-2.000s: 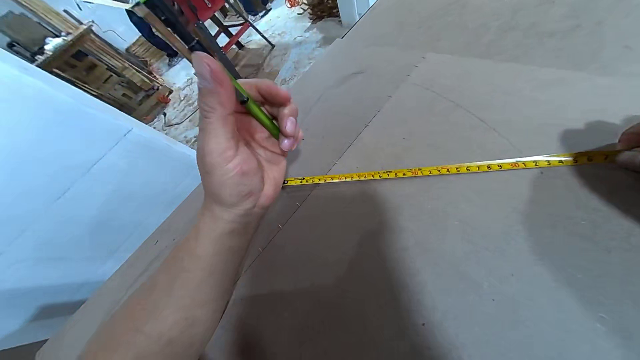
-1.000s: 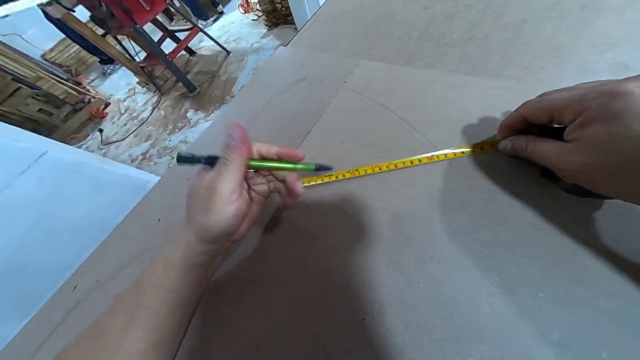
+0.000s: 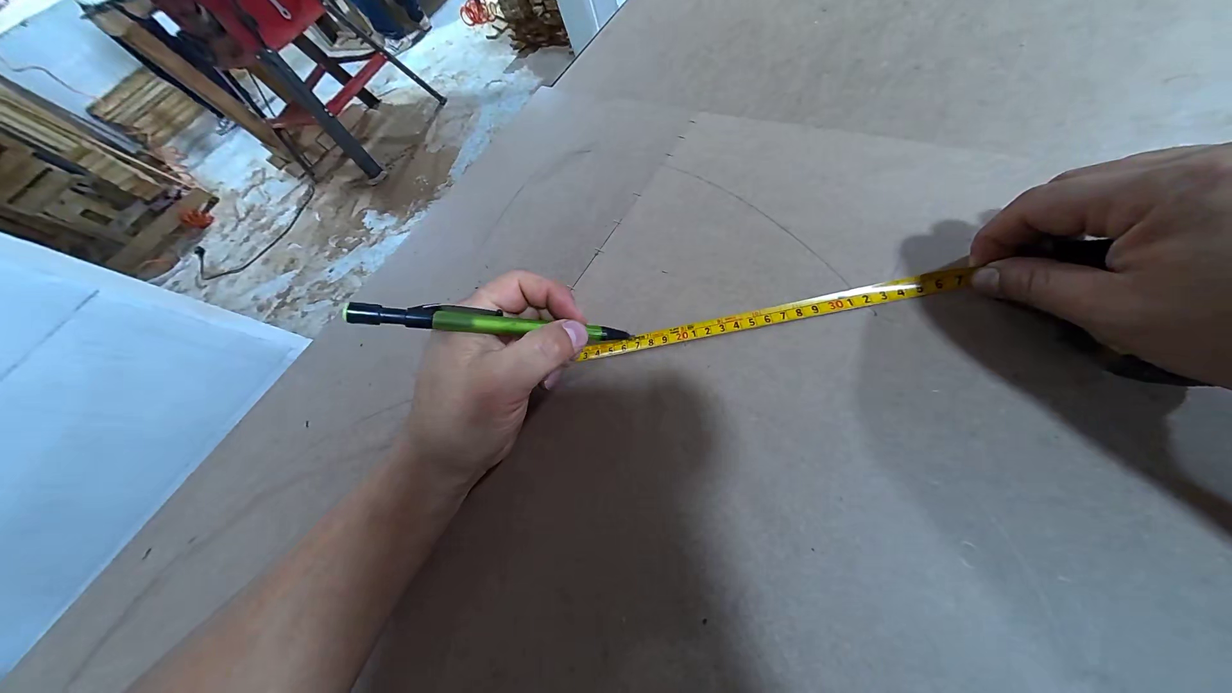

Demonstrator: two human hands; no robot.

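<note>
My left hand (image 3: 496, 375) holds a green and black mechanical pencil (image 3: 481, 321) between thumb and fingers, its tip at the upper edge of a yellow tape measure blade (image 3: 760, 319). The blade runs across a grey-brown sheet of board (image 3: 770, 500); its left end is hidden behind my left hand. At the right, my right hand (image 3: 1107, 260) pinches the blade between thumb and fingers, with a dark object, mostly hidden, under the palm. A thin curved pencil line (image 3: 770, 217) and a straight line with short tick marks (image 3: 599, 252) are drawn on the board above the blade.
A white panel (image 3: 115, 385) lies along the board's left side. Beyond the far edge are a red and dark metal stand (image 3: 322, 111), stacked wood (image 3: 77, 183), a black cable (image 3: 265, 252) on a dusty, littered floor, and a person's shoes (image 3: 406, 37).
My left hand has turned from upright, palm showing, to lying by the blade with the pencil tip at it. My right hand shows more fully than two seconds ago. The view has shifted.
</note>
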